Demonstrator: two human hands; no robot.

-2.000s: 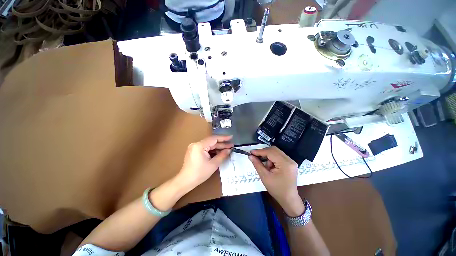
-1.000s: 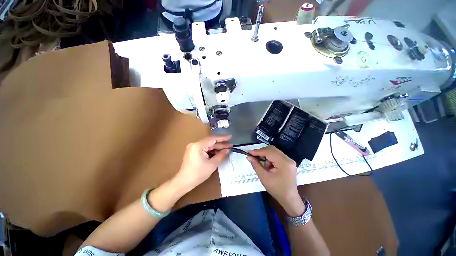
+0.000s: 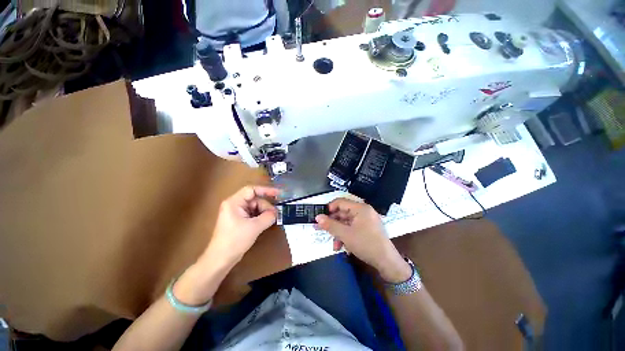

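A small black care label [image 3: 302, 214] with white print is stretched flat between my two hands, just in front of the needle area. My left hand [image 3: 241, 223] pinches its left end with thumb and fingertips. My right hand [image 3: 356, 230] pinches its right end. The label stacks [image 3: 370, 168] lie right of the needle, close behind my right hand. The large brown garment panels [image 3: 137, 226] spread at the left, with a notched corner at the back. The presser foot [image 3: 279, 167] stands behind my fingertips; whether it touches cloth is hidden.
The white sewing machine arm [image 3: 411, 89] crosses behind the work. A pink tool [image 3: 455, 178], a thin black cord and a black swatch [image 3: 495, 171] lie at the right. Brown pieces [image 3: 473, 281] are at the front right. Brown strips [image 3: 51, 51] hang at the back left.
The label was seen edge-on as a thin strip and now shows its printed face flat. The whole view has shifted and tilted; both hands still hold the label.
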